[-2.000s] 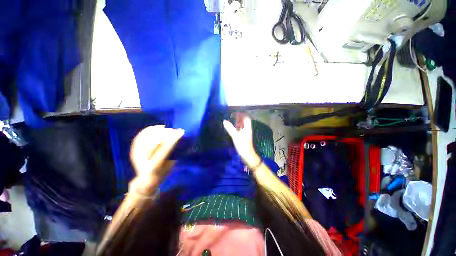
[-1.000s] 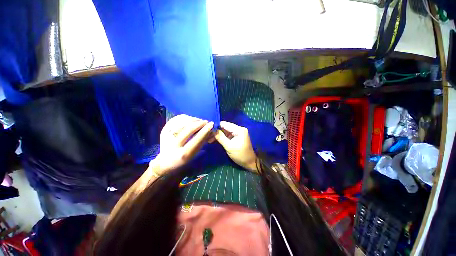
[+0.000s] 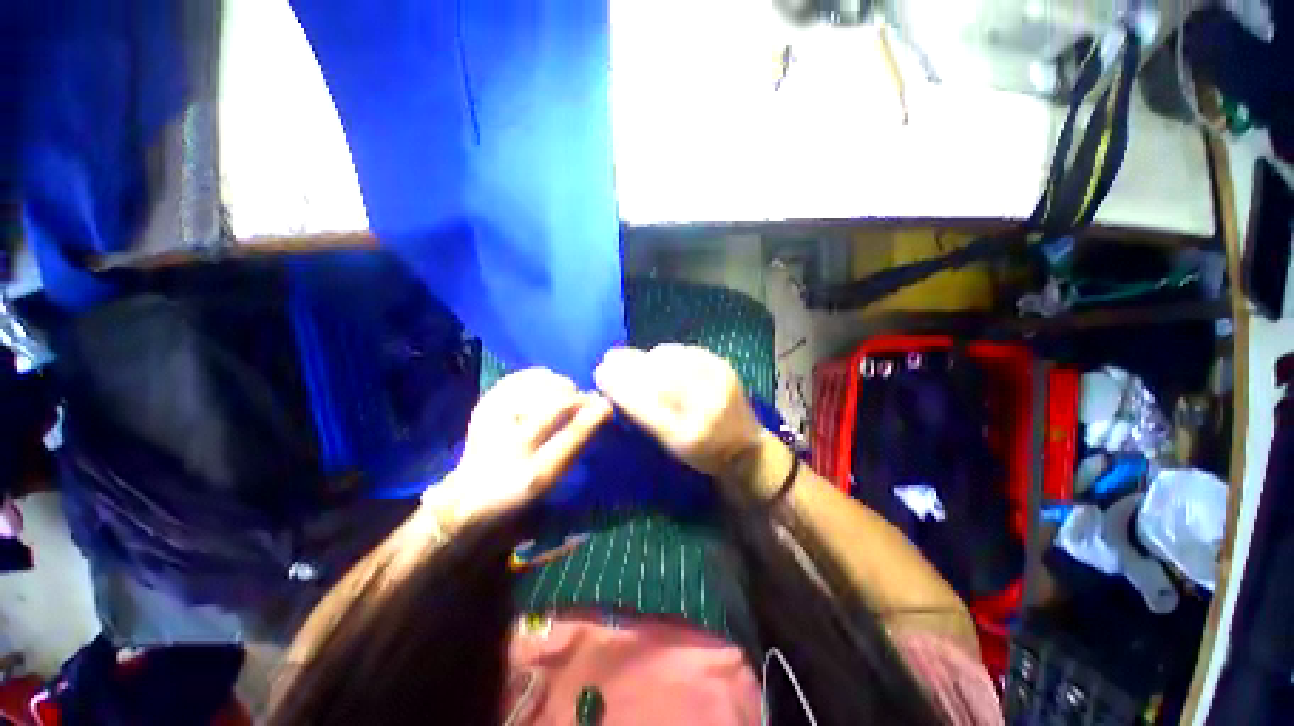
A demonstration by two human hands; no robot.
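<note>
A bright royal-blue cut panel [image 3: 532, 185] lies over the white table and hangs off its front edge to the lap. My left hand [image 3: 518, 433] and my right hand [image 3: 681, 404] meet over the lap, fingertips almost touching. Both pinch the panel's near end at its right edge. The fingers hide the pinched cloth. More blue cloth lies on the lap below the hands.
The white table [image 3: 837, 170] has an awl or screwdriver [image 3: 893, 71] near the top. Tape strips [image 3: 1093, 142] hang at its right. A red plastic crate [image 3: 840, 468] with dark cloth stands below right. Dark blue cloth [image 3: 92, 128] lies at left.
Since two seconds ago my hands have come together and taken hold of the panel's end. Since one second ago they have stayed on it, and my right hand has turned more over the cloth.
</note>
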